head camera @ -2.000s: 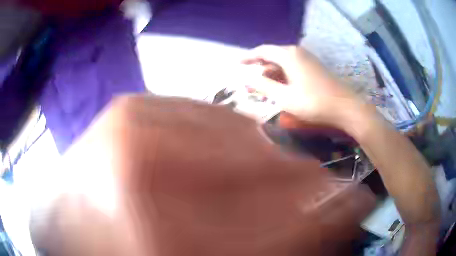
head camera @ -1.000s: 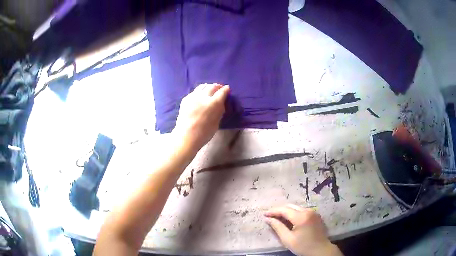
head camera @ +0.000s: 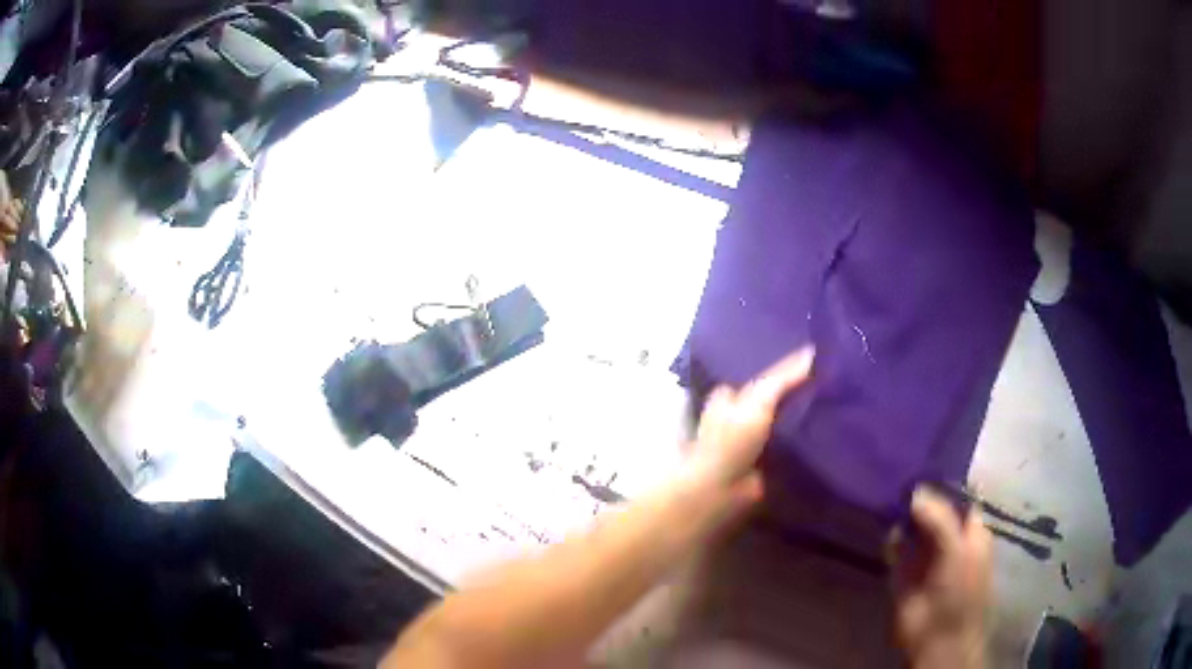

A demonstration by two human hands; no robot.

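Observation:
A stack of purple fabric panels (head camera: pixel 902 301) lies right of centre, creased on top, with its near end rumpled. My left hand (head camera: pixel 752 425) is at its near left corner, one finger stretched over the cloth; whether it grips is unclear. My right hand (head camera: pixel 944 562) is blurred and closed on the near right corner. A dark bundle of interfacing strips (head camera: pixel 445 366), clasped round the middle, lies to the left on the pale table (head camera: pixel 327 261). The layers under the near end are in shadow.
Another purple panel (head camera: pixel 1111 392) lies at the right. Dark narrow strips (head camera: pixel 1013 523) lie beside my right hand. Dark scissor-like loops (head camera: pixel 218 285) and dark crumpled cloth (head camera: pixel 248 92) are at the far left. A dark object (head camera: pixel 1061 643) is cut off at the bottom right.
The view has swung left, so the table's contents appear further right. My right hand has moved from the table's near edge to the stack's near right corner. My left hand is now at the left corner.

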